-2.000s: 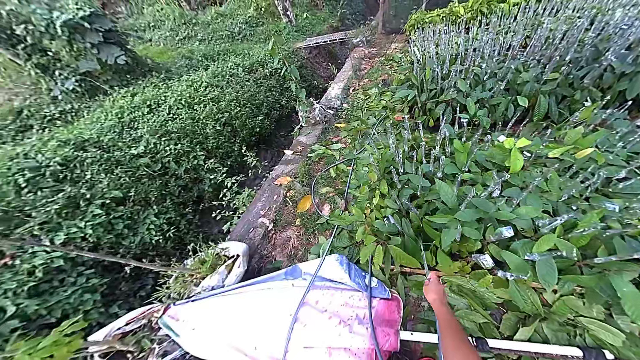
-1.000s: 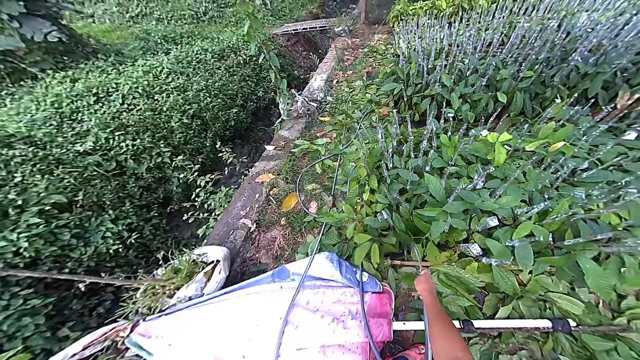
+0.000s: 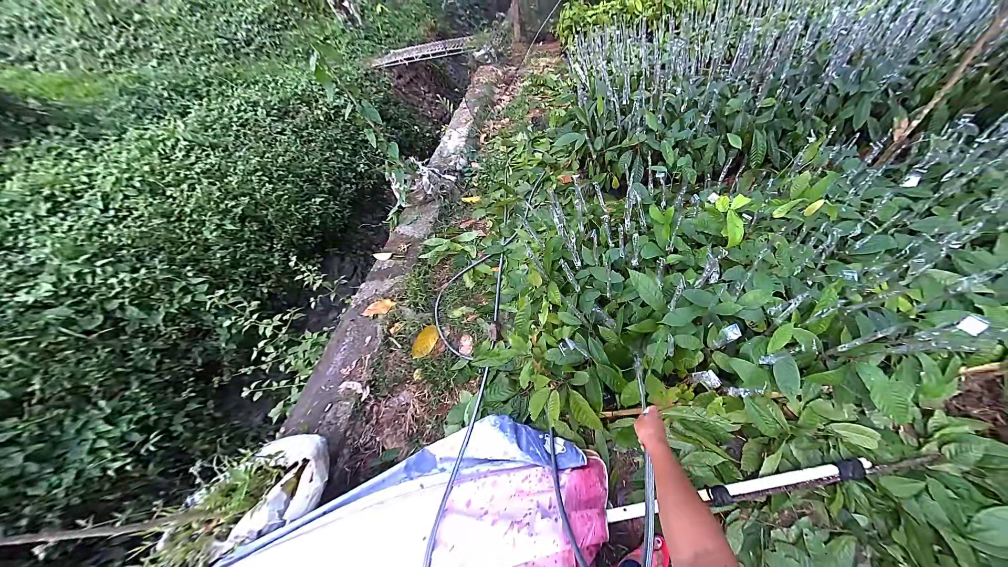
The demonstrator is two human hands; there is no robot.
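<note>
My right hand (image 3: 650,430), at the lower right of centre, is closed around a thin dark hose (image 3: 649,496) that runs down beside my forearm and up among the leaves. My left hand is out of view. Other lengths of dark hose (image 3: 465,441) cross a white, pink and blue sheet (image 3: 472,504) at the bottom and loop over the ground ahead. Rows of leafy seedlings (image 3: 677,315), many with clear plastic strips (image 3: 630,79) on their stems, stand to the right. A white pipe (image 3: 787,479) with black bands lies beyond my forearm.
A low concrete edge (image 3: 354,339) runs forward beside a dark ditch (image 3: 339,276). Dense green groundcover (image 3: 142,236) lies to the left. A small footbridge (image 3: 425,52) crosses the ditch ahead. A white sack (image 3: 291,480) with grass sits at the lower left.
The view has shifted somewhat. My right hand stays closed on the hose, among the leaves near the pipe.
</note>
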